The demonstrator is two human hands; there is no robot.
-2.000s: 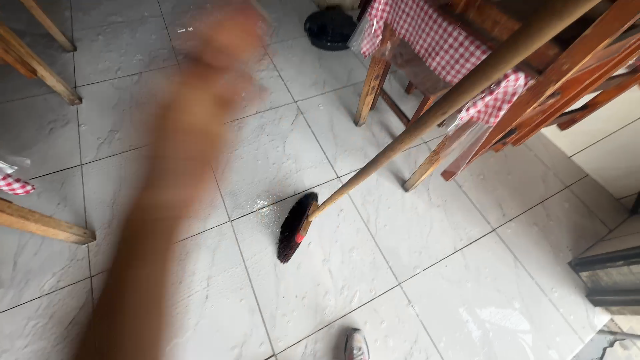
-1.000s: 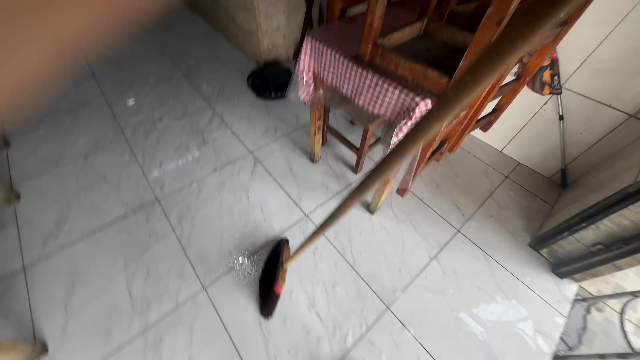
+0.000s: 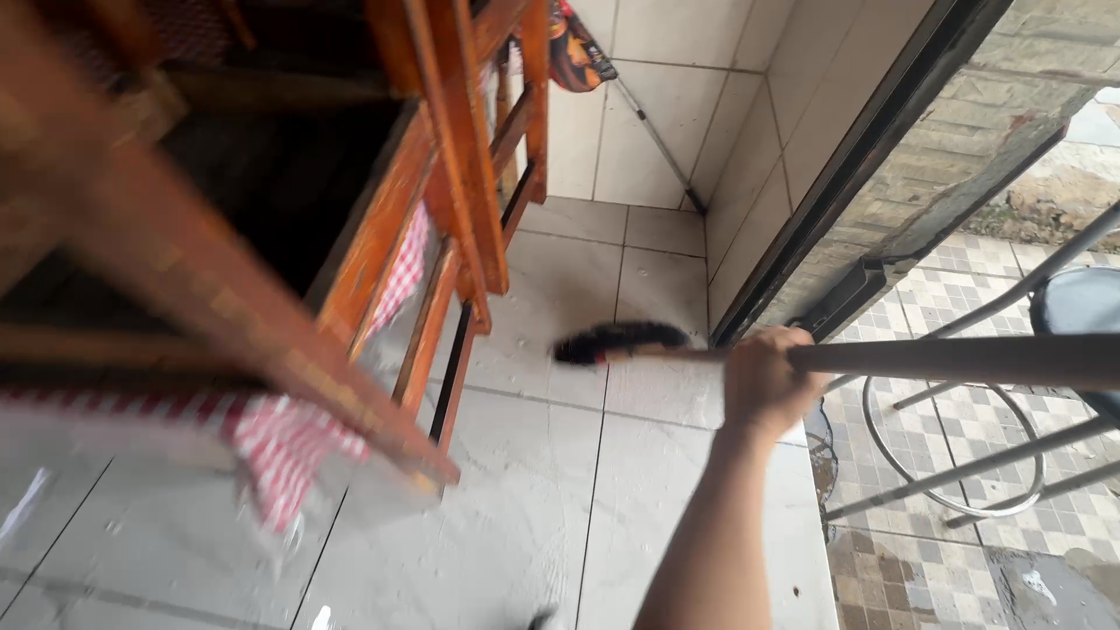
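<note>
My left hand (image 3: 774, 381) is closed around the wooden handle (image 3: 954, 360) of a broom, right of the middle of the view. From it the handle runs left to the broom's dark bristle head (image 3: 623, 341), which is on the wet tiled floor and slightly blurred. To the right the handle passes out of the view. My right hand is out of sight.
Wooden chairs (image 3: 394, 219) are stacked over a red checkered tablecloth (image 3: 284, 455) on the left. A thin pole (image 3: 656, 136) leans in the tiled corner. A dark door frame (image 3: 831, 166) and a metal-legged stool (image 3: 1041, 446) stand at the right.
My left hand, off the broom two seconds ago, now grips its handle. The broom head now lies near the doorway, its handle pointing right. The view has swung right.
</note>
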